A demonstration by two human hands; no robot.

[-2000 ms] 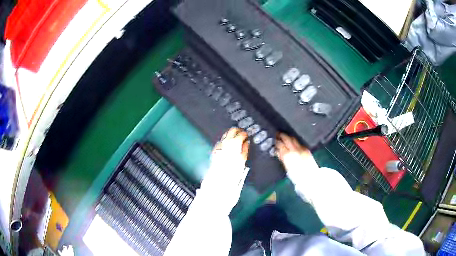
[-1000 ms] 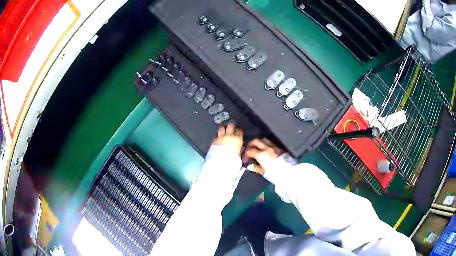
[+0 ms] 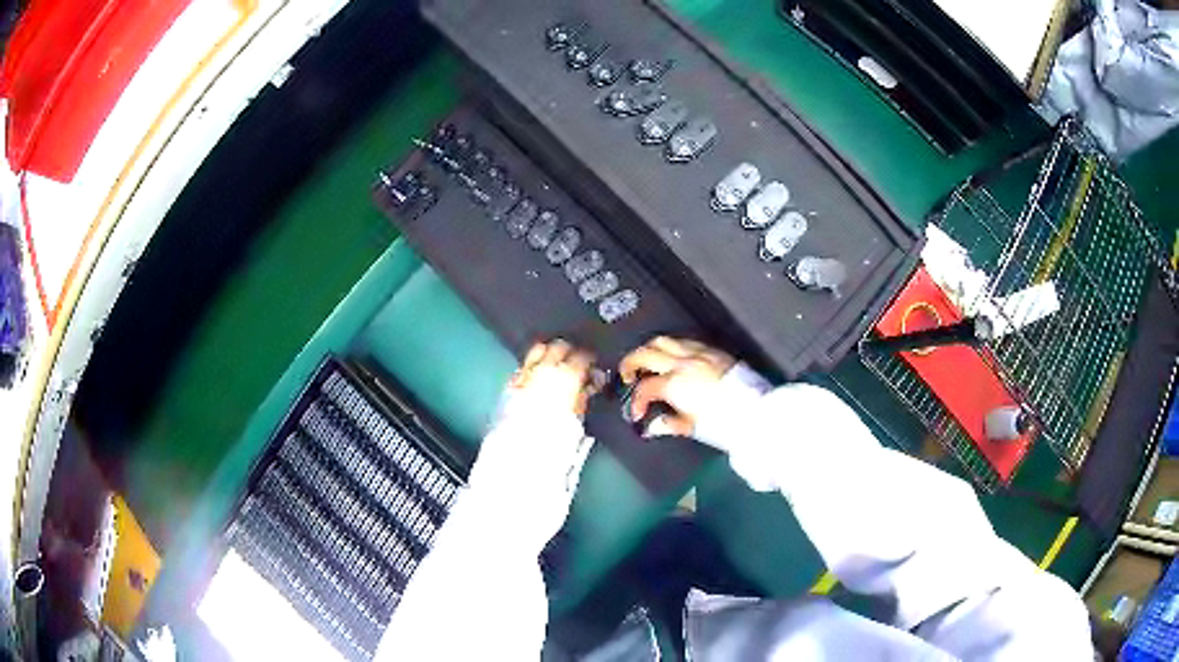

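Note:
The flat supply tray holds a line of dark oval key fob units, lying flat. My right hand is over the tray's near end, its fingers closed around dark units, partly hidden by the fingers. My left hand is just left of it with bent fingers; a small dark piece shows by its fingertips, and whether it is gripped cannot be told. The packing tray at lower left holds tight rows of units. No hand is at it.
Stacked trays with several loose units stand behind the supply tray. A wire trolley with a red tray is at right. Red bins sit on the white shelf at left. A spare tray stack is at top right.
Units at the near end of the supply tray's line have been taken up, so the line is shorter. My left hand has moved back from the line's end. The camera view has shifted.

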